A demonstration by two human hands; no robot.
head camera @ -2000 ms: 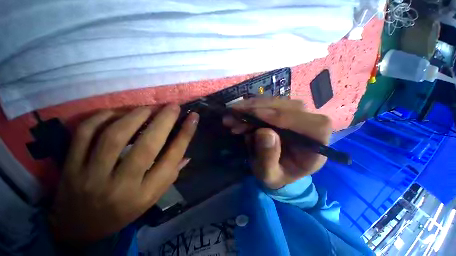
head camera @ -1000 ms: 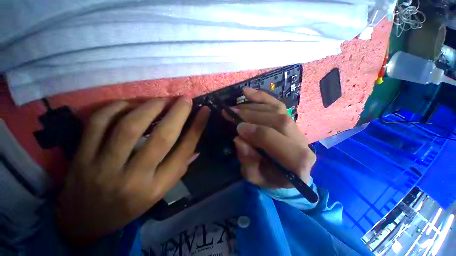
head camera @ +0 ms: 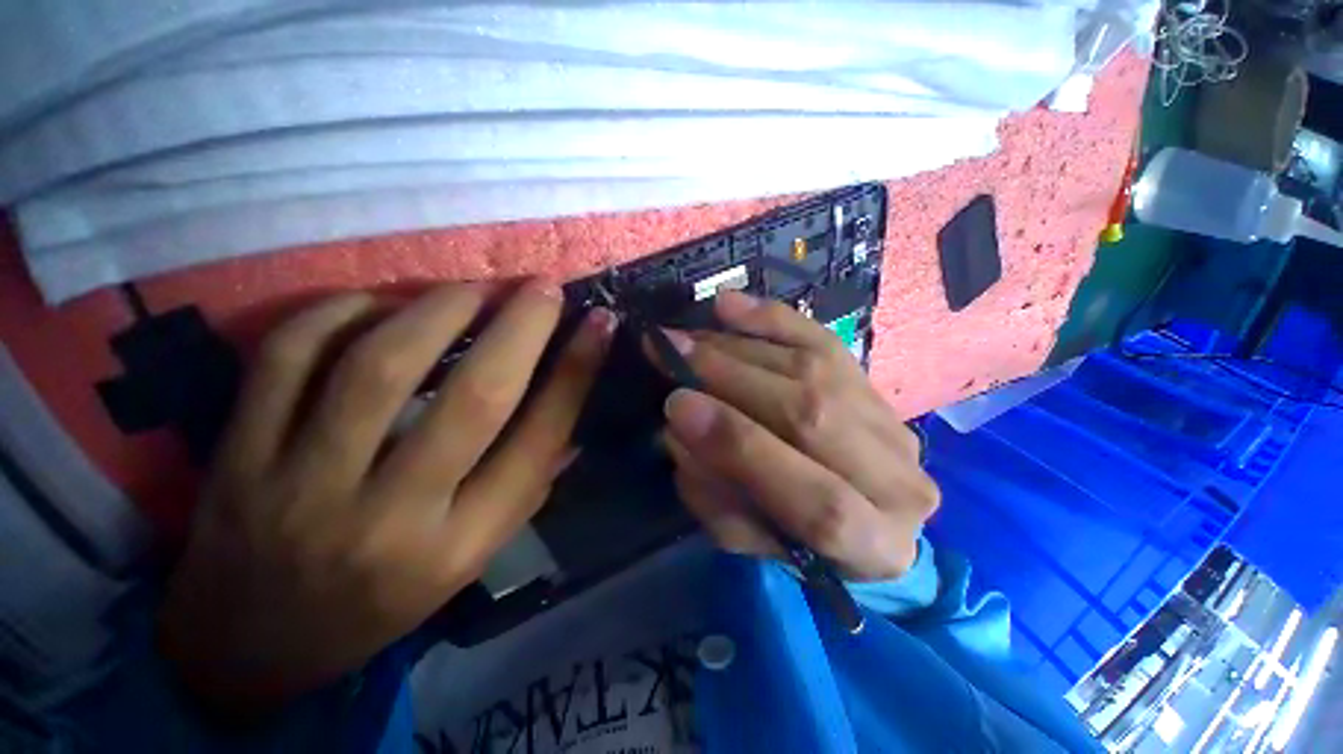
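Note:
An open tablet housing (head camera: 626, 494) lies on the red mat, its board parts with a small orange dot and a green patch showing at the right end. My left hand (head camera: 368, 471) lies spread over the housing's left part, fingertips at its far edge; its palm hides what is below. My right hand (head camera: 803, 427) holds dark tweezers (head camera: 837, 597) like a pen, their tip side reaching toward the housing's far edge beside my left fingertips. The exact tip is hard to make out.
White foam sheets (head camera: 516, 118) lie along the mat's far side. A black pad (head camera: 969, 252) lies on the mat (head camera: 1038, 192), right of the housing. A black cross-shaped piece (head camera: 162, 368) is at left. A squeeze bottle (head camera: 1200, 193), tape roll (head camera: 1278, 118), white cable (head camera: 1196, 52) and blue crate (head camera: 1090, 471) are at right.
My right hand has turned, and the rear end of the tweezers has swung down and left toward my body. A pale label on the board is now more exposed. My left hand stays nearly in place.

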